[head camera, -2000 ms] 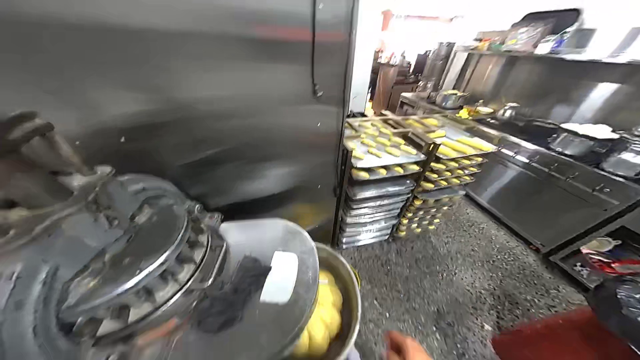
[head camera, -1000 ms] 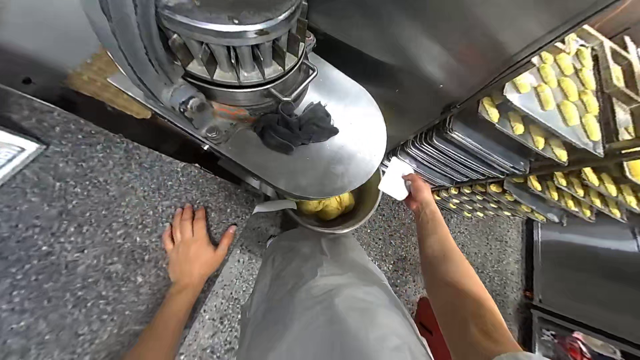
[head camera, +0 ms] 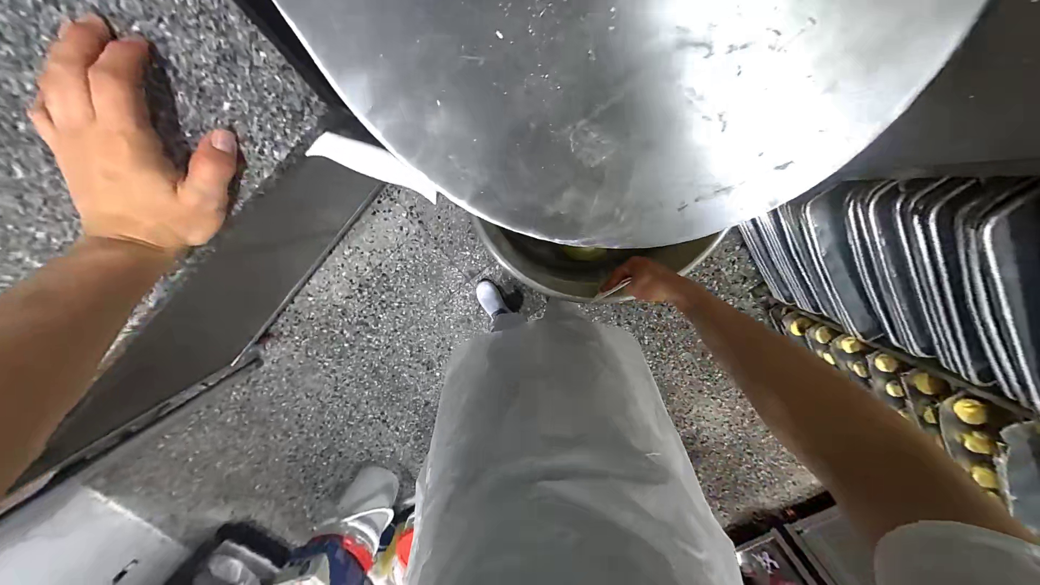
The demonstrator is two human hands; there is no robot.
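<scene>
My left hand [head camera: 126,146] rests with fingers spread on a speckled stone worktop [head camera: 244,49] at the upper left, holding nothing. At the centre, my right hand [head camera: 642,280] reaches inside the rim of a metal bowl [head camera: 536,276], fingers closed on a thin white scraper [head camera: 613,289]. A round-ended metal plate [head camera: 585,130] of the machine overhangs the bowl and hides most of its inside. A little yellow dough [head camera: 585,253] shows under the plate's edge. A white strip [head camera: 370,165] sticks out at the plate's left side.
Stacked metal trays [head camera: 902,260] stand in a rack at the right, with yellow dough pieces [head camera: 971,410] on trays below. My apron [head camera: 569,455] hangs in front of me. A shoe [head camera: 491,298] is on the speckled floor. Containers and bags [head camera: 341,544] lie at the lower left.
The view has moved in close over the plate and bowl. My left hand, above the worktop before, now rests on it. My right hand has moved with the white scraper from beside the bowl into it.
</scene>
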